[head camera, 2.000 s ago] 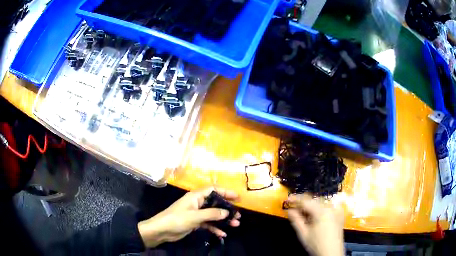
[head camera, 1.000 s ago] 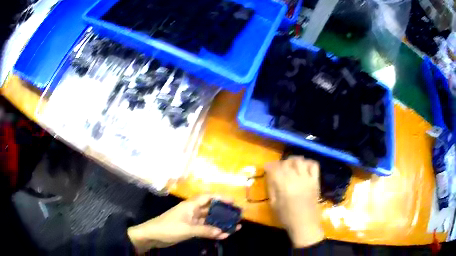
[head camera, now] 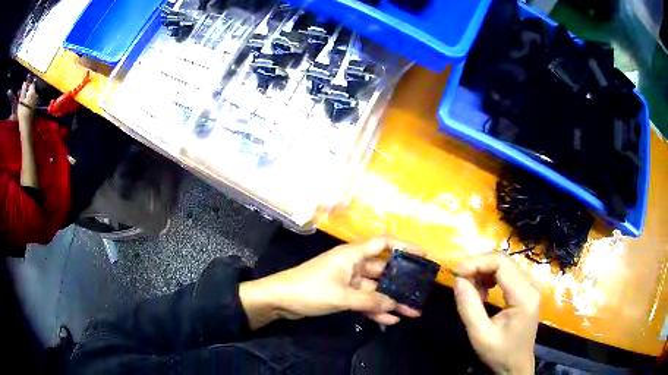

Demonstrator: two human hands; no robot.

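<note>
My left hand (head camera: 329, 286) holds a square black plastic housing (head camera: 409, 278) by its left side, over the bench's front edge, with its recessed face up. My right hand (head camera: 502, 300) is just right of the housing, thumb and forefinger nearly together. A short dark line shows between its fingertips and the housing, perhaps part of a sealing ring, too small to tell. A tangled pile of black sealing rings (head camera: 546, 223) lies on the bench in front of the parts bin.
A blue parts bin (head camera: 542, 168) heaped with black housings stands at right. Another blue bin (head camera: 410, 33) is at top. Clear blister trays (head camera: 242, 146) carry cable assemblies (head camera: 340, 102). A blue bin (head camera: 110, 33) stands at upper left. A person in red (head camera: 33, 183) is at far left.
The view has turned, so the bench shows further right. My right hand has moved from the pile of rings to beside the housing. The single ring on the bench no longer shows there.
</note>
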